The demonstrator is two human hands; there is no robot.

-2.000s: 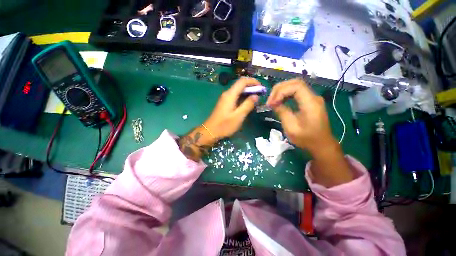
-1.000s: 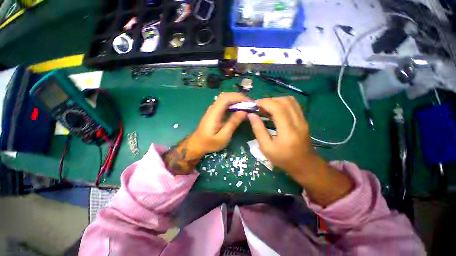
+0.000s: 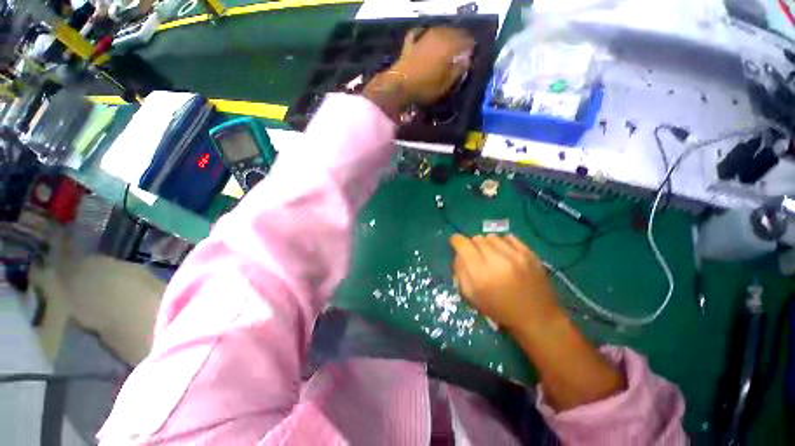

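Note:
My left hand is over the right part of the black foam watch tray. A small pale shape shows at its fingers, but blur hides whether it grips a watch. My right hand lies low over the green mat, fingers bent; its palm side is hidden, so I cannot tell what it holds. A thin dark thing with a light tip lies by its fingertips. A small pale rectangular piece lies just beyond the fingers. Many white scraps are spread left of this hand.
A blue bin with clear bags stands right of the tray. A white cable loops at right. A pen-like tool lies by the ledge. A teal multimeter and a blue box with red digits are at left. A clear bottle is at right.
My left hand has left the dark-and-white unit held by both hands and moved up to the tray. My right hand has lowered toward the mat. The view has turned left.

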